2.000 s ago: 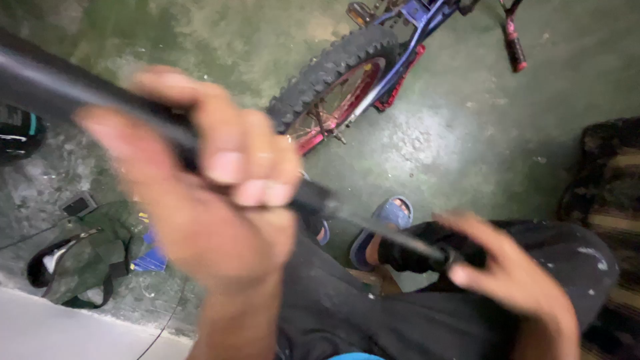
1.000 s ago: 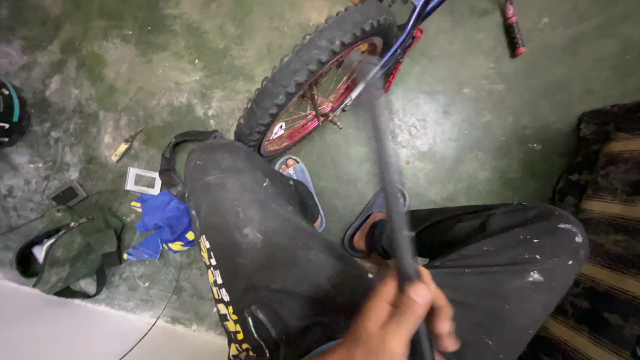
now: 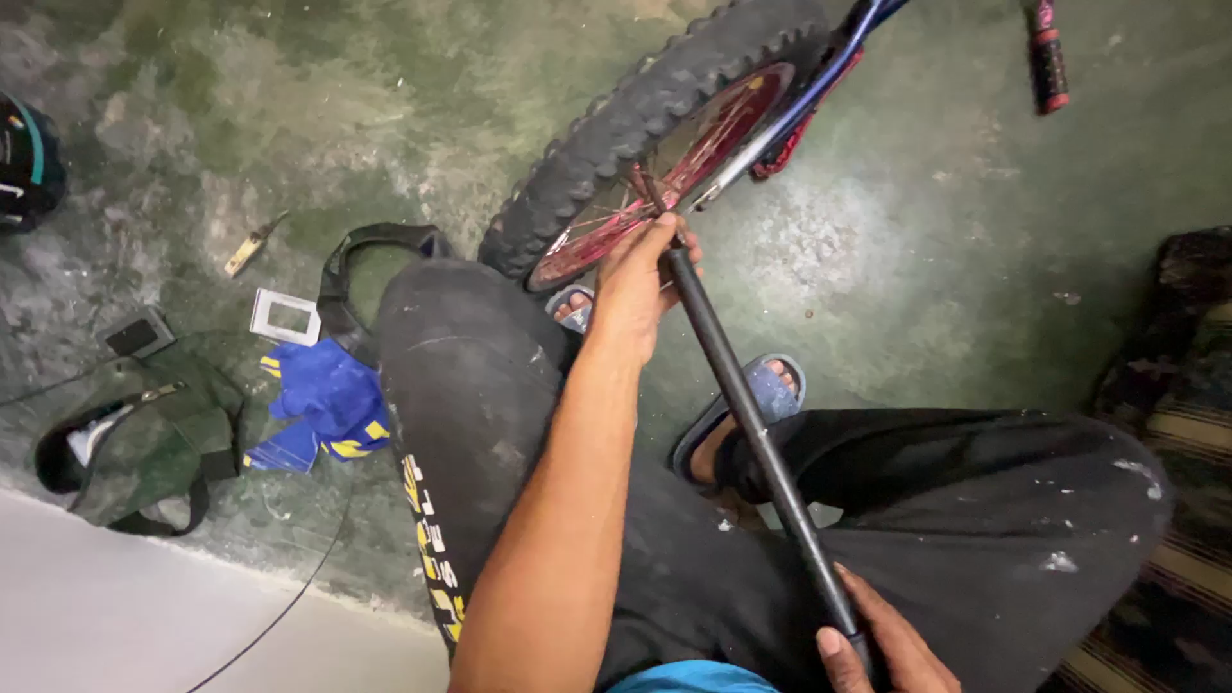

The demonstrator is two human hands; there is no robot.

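A long black hand pump lies slantwise over my lap, its far end close to the bicycle's wheel hub. My left hand grips the thin part at its far end, in front of the red rim and spokes. At the bottom of the view my right hand is around the pump's near end, fingers on one side and thumb on the other. The bicycle wheel has a black knobby tyre and stands just beyond my knee. Whether the pump touches the wheel I cannot tell.
A blue bicycle frame and a handlebar grip lie ahead. On the floor to the left are a blue cloth, a dark green bag, a white frame-like piece and a small yellowish tool. Striped upholstery stands at right.
One second ago one hand held the pump upright near my lap, with the other out of view. Now both hands are on it, and its far end is by the wheel hub.
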